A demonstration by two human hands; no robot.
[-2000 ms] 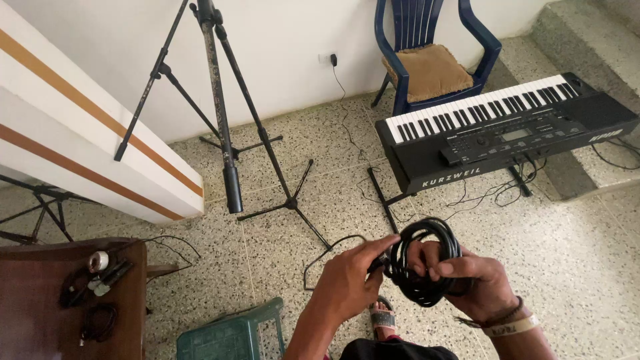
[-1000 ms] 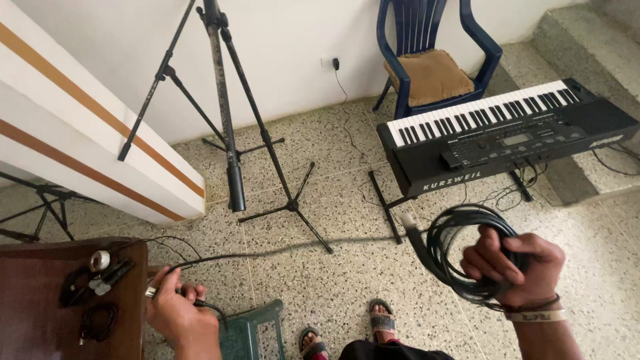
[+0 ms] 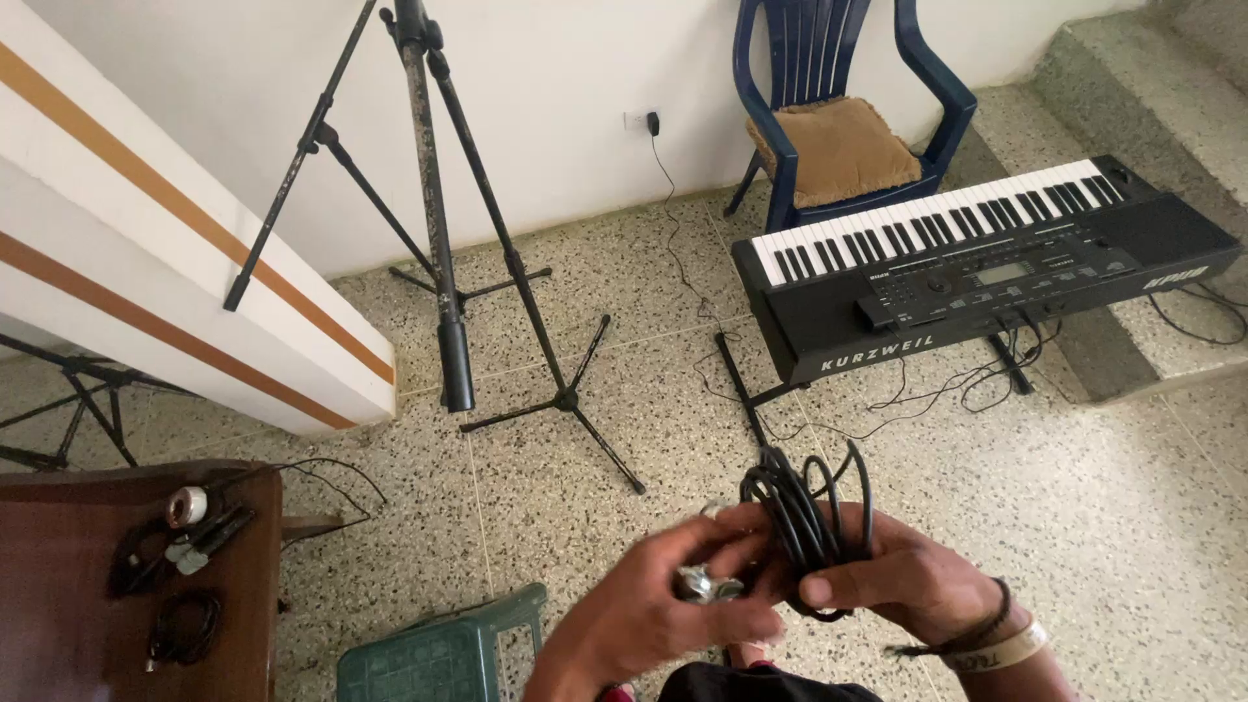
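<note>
A coiled black cable (image 3: 799, 517) is held in front of my body, low in the view, its loops upright and loosely bunched. My right hand (image 3: 907, 575) grips the coil from the right, thumb across the loops. Close against the left side of the coil is my left hand (image 3: 682, 595), its fingers curled around a silver metal connector (image 3: 694, 583). A second metal end (image 3: 715, 509) shows partly behind the left fingers. Part of the coil is hidden by the hands.
A Kurzweil keyboard (image 3: 975, 273) on its stand is at the right, a blue plastic chair (image 3: 951, 102) behind it. Black microphone stands (image 3: 565, 398) rise ahead. At left are a wooden table (image 3: 58, 585) with tape and cables, and a green plastic stool (image 3: 419, 663). Thin cables cross the floor.
My left hand, out at the far left with a cable end one second ago, is back beside the coil. The strand that stretched between the hands is gathered in, and the right hand has moved left.
</note>
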